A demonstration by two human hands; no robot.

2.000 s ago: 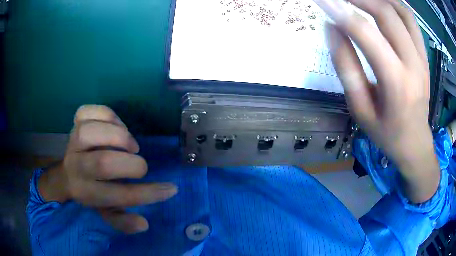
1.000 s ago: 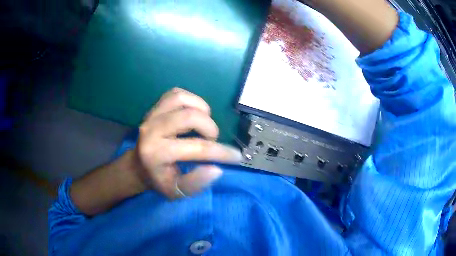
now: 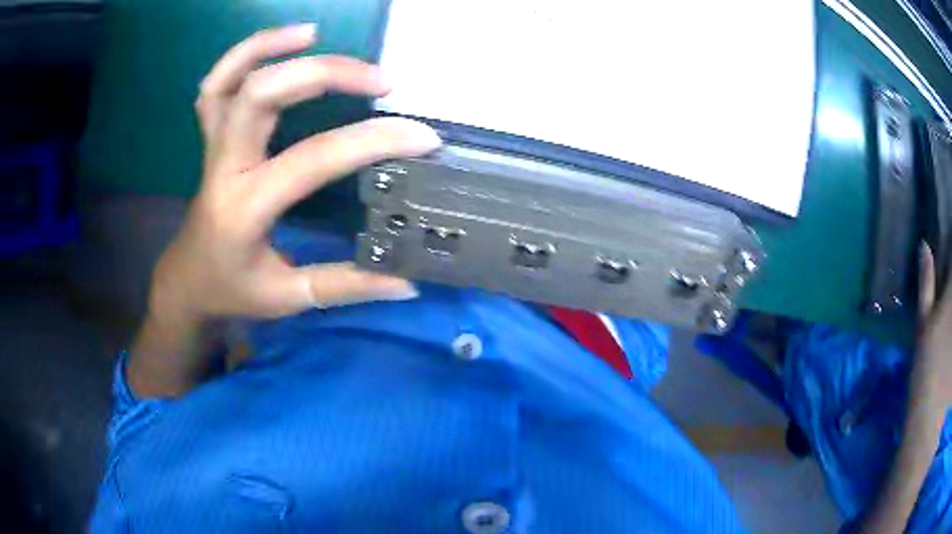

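The loading fixture, a grey metal bar with screws at its ends, lies slightly tilted along the near edge of the white parts sheet. Its four nests show small shiny details; whether they hold parts cannot be told. My left hand grips the bar's left end, thumb at the near edge and index finger at the far edge. A hand, seemingly my right hand, is cut off by the right rim, fingers beside a dark bar. Its grip is hidden.
The white sheet with a dark edge lies behind the fixture on the green mat. Waiting fixtures stand at right. A red item shows below the fixture. Blue smock cloth is at lower right.
My left hand has opened around the fixture's left end and grips it. The right arm has left the sheet. The view has turned, and the dense reddish specks on the sheet no longer show.
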